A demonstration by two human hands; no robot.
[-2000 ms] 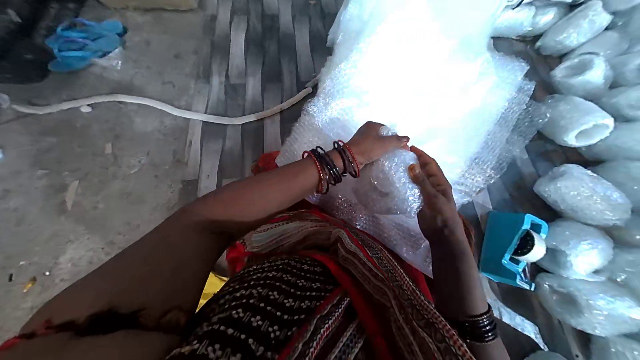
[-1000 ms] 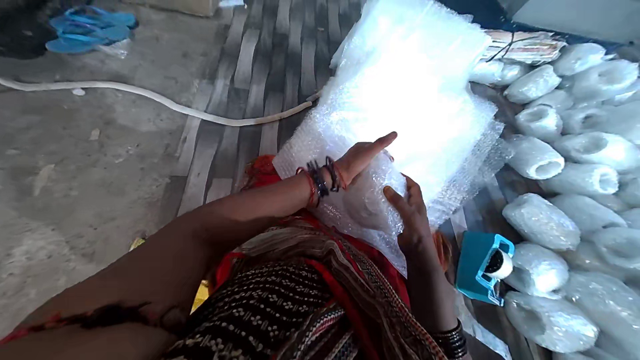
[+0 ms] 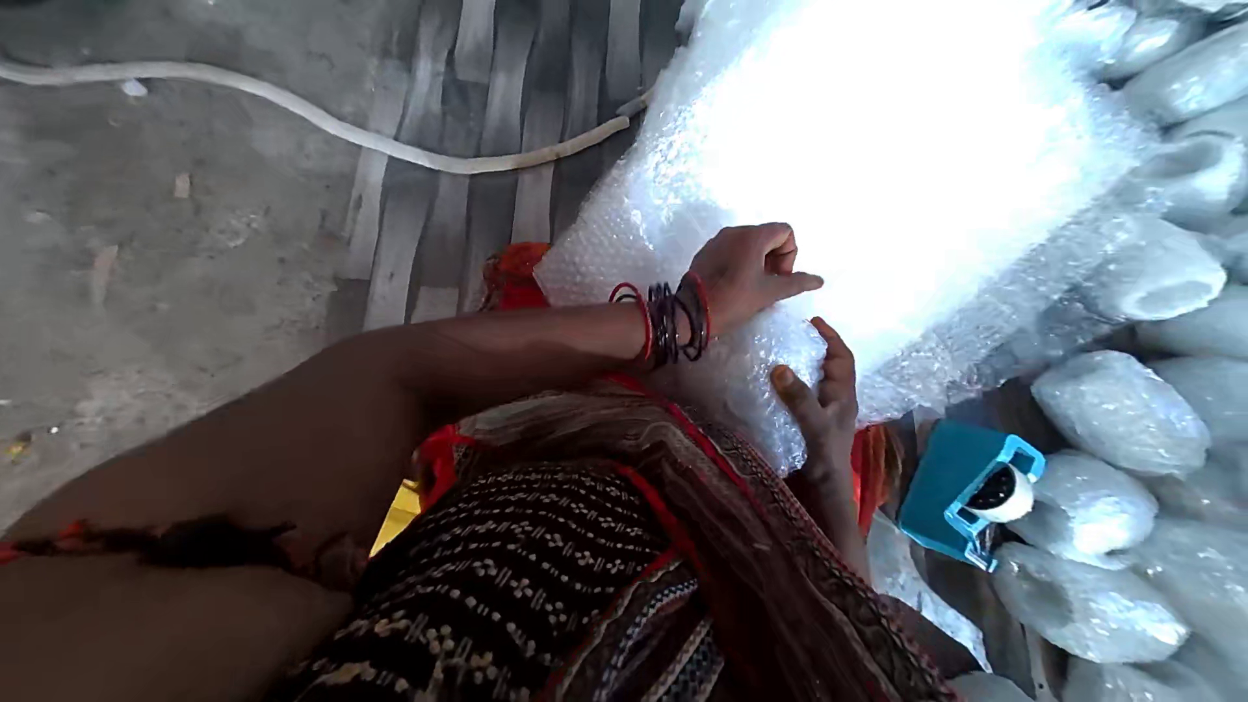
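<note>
Sheets of bubble wrap (image 3: 624, 229) lie over my lap and stretch forward, their middle washed out by glare. A bubble-wrapped bundle (image 3: 770, 390) rests close to my body. My left hand (image 3: 746, 268), with bangles at the wrist, lies against the top of this bundle with its fingers curled and thumb extended. Around the bundle's right side curve the thumb and fingers of my right hand (image 3: 824, 390), gripping it. What is inside the wrap cannot be seen.
A blue tape dispenser (image 3: 941, 483) with a white roll stands at the right on a striped mat (image 3: 487, 210). Beyond it lie several bubble-wrapped pieces (image 3: 1121, 409), some with hollow ends. A pale hose (image 3: 390, 146) crosses the floor and mat at the upper left.
My left hand's fingers, stretched out a second ago, are now curled. My right hand remains at the bundle's side. The view has shifted.
</note>
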